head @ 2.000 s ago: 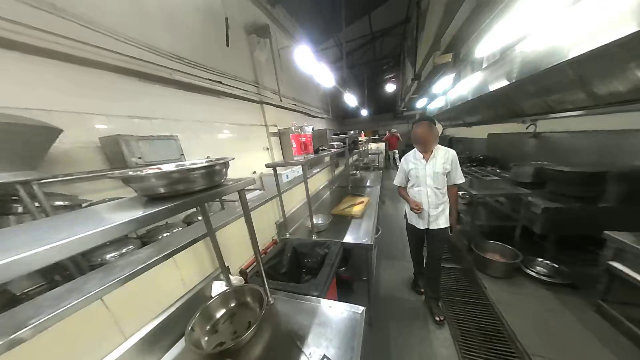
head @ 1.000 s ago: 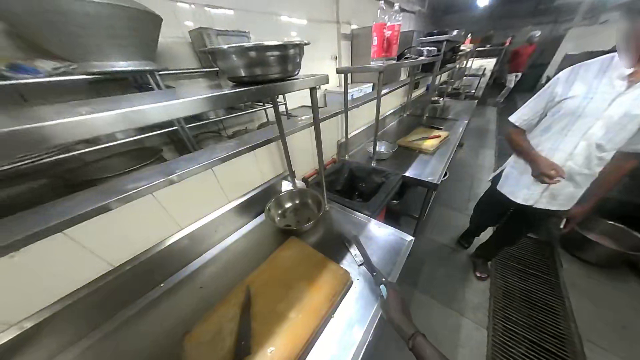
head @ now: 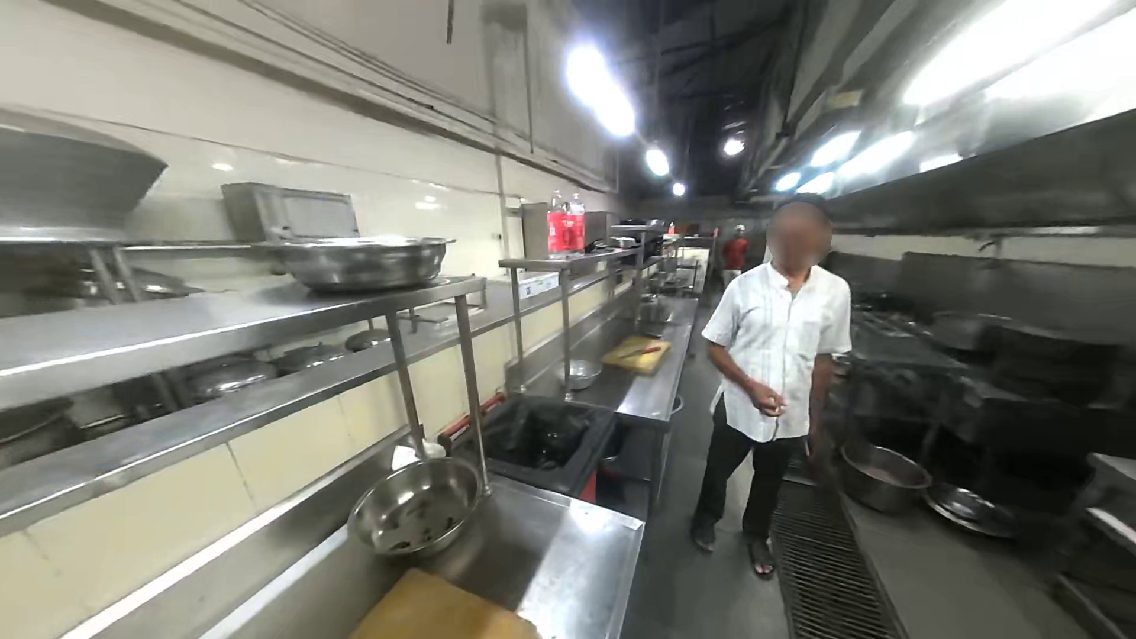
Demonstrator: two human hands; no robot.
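Note:
Neither my left hand nor my right hand shows in the head view. A wooden cutting board (head: 444, 608) lies on the steel counter (head: 568, 555) at the bottom edge, only its far end visible. Just beyond it a round steel bowl (head: 417, 508) with small dark bits inside stands near the shelf posts. Behind the bowl is a bin lined with black plastic (head: 546, 435). Farther along, a second cutting board (head: 636, 354) with a red-handled knife (head: 646, 351) on it lies beside a small metal bowl (head: 581, 374).
A person in a white shirt (head: 781, 346) stands in the aisle beside a floor drain grate (head: 821, 559). A wide metal basin (head: 368, 264) sits on the steel shelf at left. A large pot (head: 883, 477) and a round metal lid (head: 969, 510) are on the floor at right. Another person in red (head: 735, 253) is far back.
The view has tilted up from the counter. One second ago a hand with a knife showed over the counter's right side, and a knife lay on the near board; neither is in view now.

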